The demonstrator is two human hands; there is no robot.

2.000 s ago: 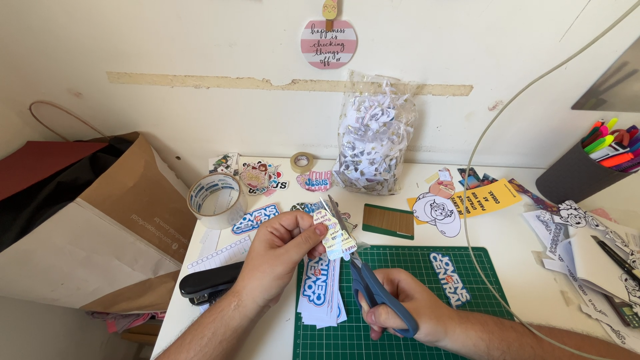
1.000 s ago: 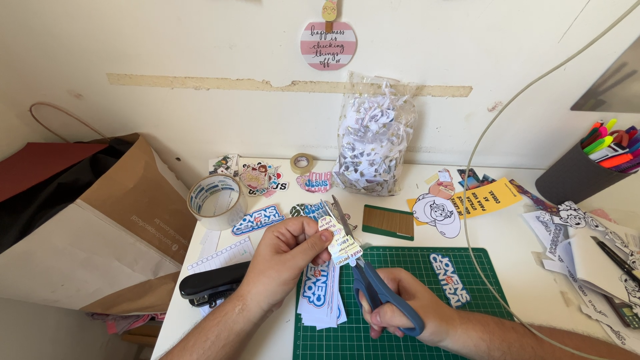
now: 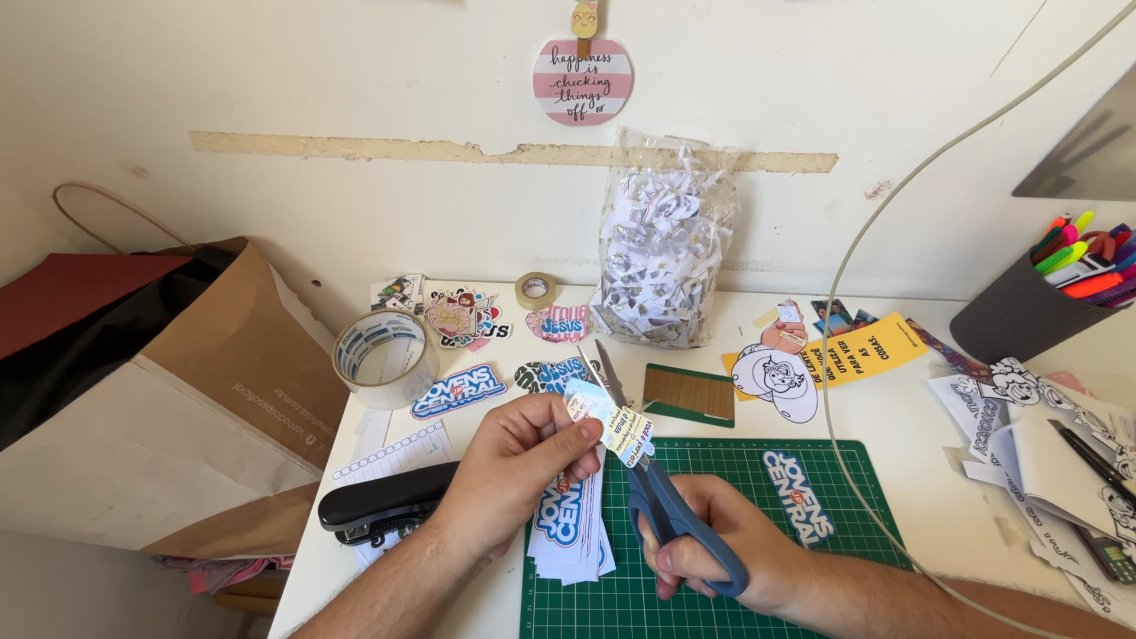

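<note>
Pinched between thumb and fingers of my left hand (image 3: 524, 466) is a small printed paper piece (image 3: 593, 406) with coloured lettering. My right hand (image 3: 719, 546) grips the blue handles of a pair of scissors (image 3: 661, 510), whose blades point up and stand slightly apart at the paper's right side. Part of the paper lies over the blades, so the cutting point is hard to see. Below my hands a stack of printed paper strips (image 3: 572, 541) lies on a green cutting mat (image 3: 710, 612). One cut-out lettered sticker (image 3: 797, 499) rests on the mat's right part.
A black stapler (image 3: 386, 501) and a wide tape roll (image 3: 383, 355) are at the left. Behind stand a clear bag of paper scraps (image 3: 666, 248) and a small tape roll (image 3: 536, 289). A pen cup (image 3: 1034, 297) and loose papers occupy the right; a cable (image 3: 830, 355) hangs across the view.
The paper piece has turned in my left fingers and sits at a different angle against the scissors. Both hands have stayed in nearly the same place.
</note>
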